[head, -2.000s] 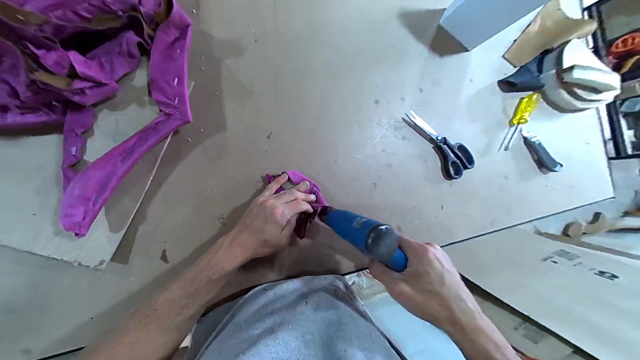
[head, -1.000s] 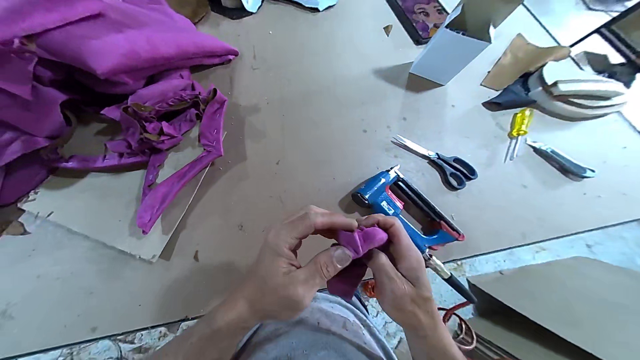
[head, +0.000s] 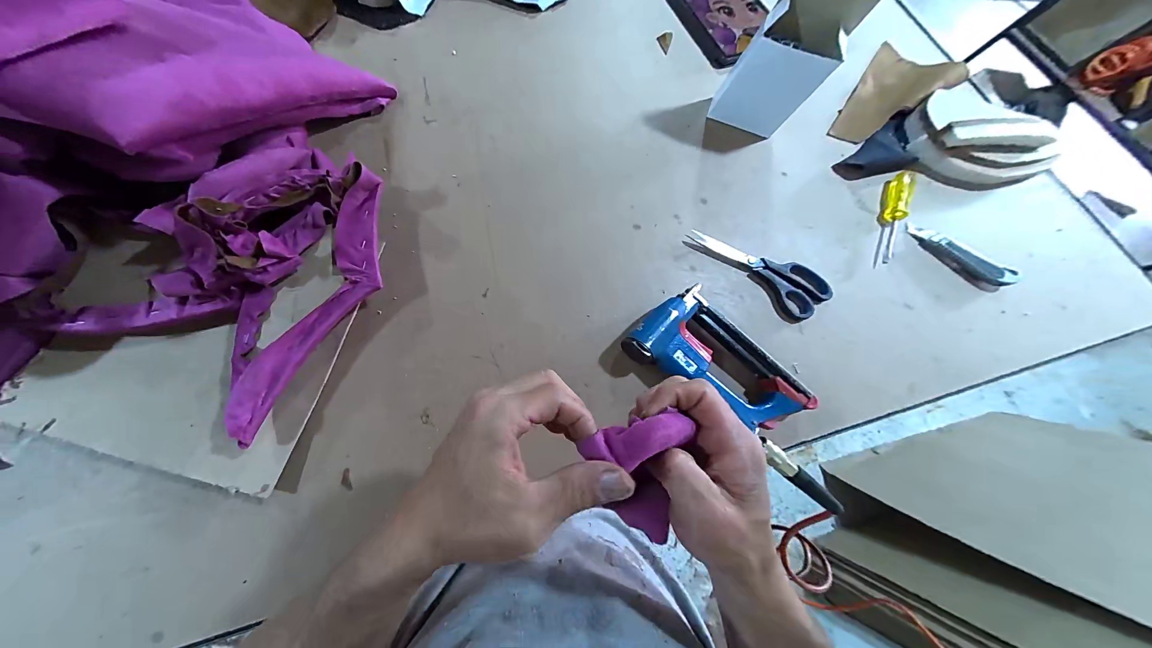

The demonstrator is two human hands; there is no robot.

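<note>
A small piece of magenta fabric (head: 652, 441) is pinched between my left hand (head: 513, 477) and my right hand (head: 711, 468), just above my lap at the table's near edge. A fold of it runs across the top, and a flap hangs below between the hands. Whether something lies inside the fold is hidden. Just beyond my right hand, a blue pneumatic stapler (head: 679, 337) rests on its side on the table, its handle partly behind my fingers. Scissors with black handles (head: 783, 286) lie past the stapler, their blades pointing up and left.
Magenta fabric (head: 216, 90) is heaped at left, partly over a flat board (head: 162, 405). At right are a white box (head: 769, 85), a yellow-handled screwdriver (head: 897, 198), a utility knife (head: 963, 256) and a padded piece (head: 981, 135). An orange air hose (head: 801, 549) hangs near cardboard (head: 999, 504).
Two seconds ago my right hand held the stapler against the magenta piece on the table. The stapler now lies on the table, and both hands hold the piece. The view has shifted.
</note>
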